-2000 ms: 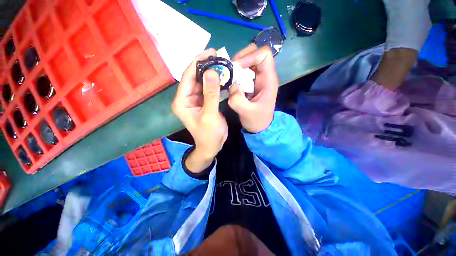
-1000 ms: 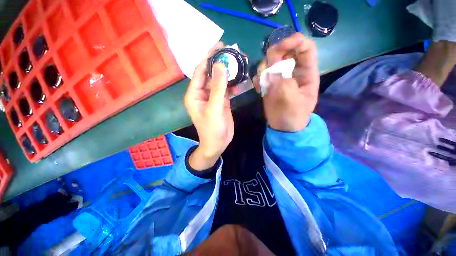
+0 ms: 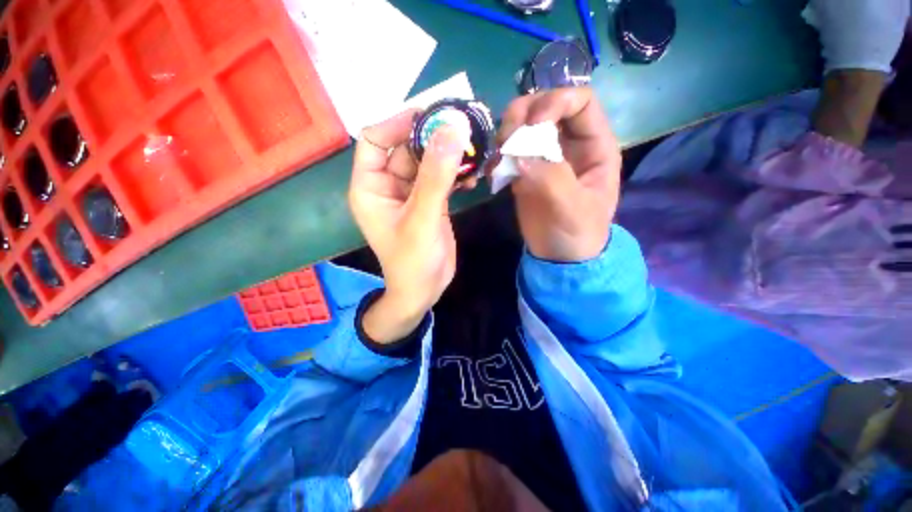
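Note:
My left hand [image 3: 410, 215] holds a round black watch head [image 3: 478, 123] between thumb and fingers, its inner side facing up with a white and teal patch under the thumb. My right hand [image 3: 568, 190] pinches a crumpled white wipe [image 3: 533, 143] close to the right rim of the watch head. I cannot tell whether the wipe touches it. A small white paper square [image 3: 447, 90] lies on the bench behind the watch head.
An orange-red parts tray [image 3: 225, 165] with dark discs in some pockets lies left, beside a white paper sheet [image 3: 375, 50]. Loose watch heads [image 3: 643, 27] and blue sticks [image 3: 500, 18] lie on the green bench [image 3: 715, 60]. A person's arm [image 3: 848, 105] is at right. A red tray [image 3: 285, 300] is below the bench.
Both hands first parted, and the right hand with the wipe has since come back close to the watch head. The small white paper square shows more.

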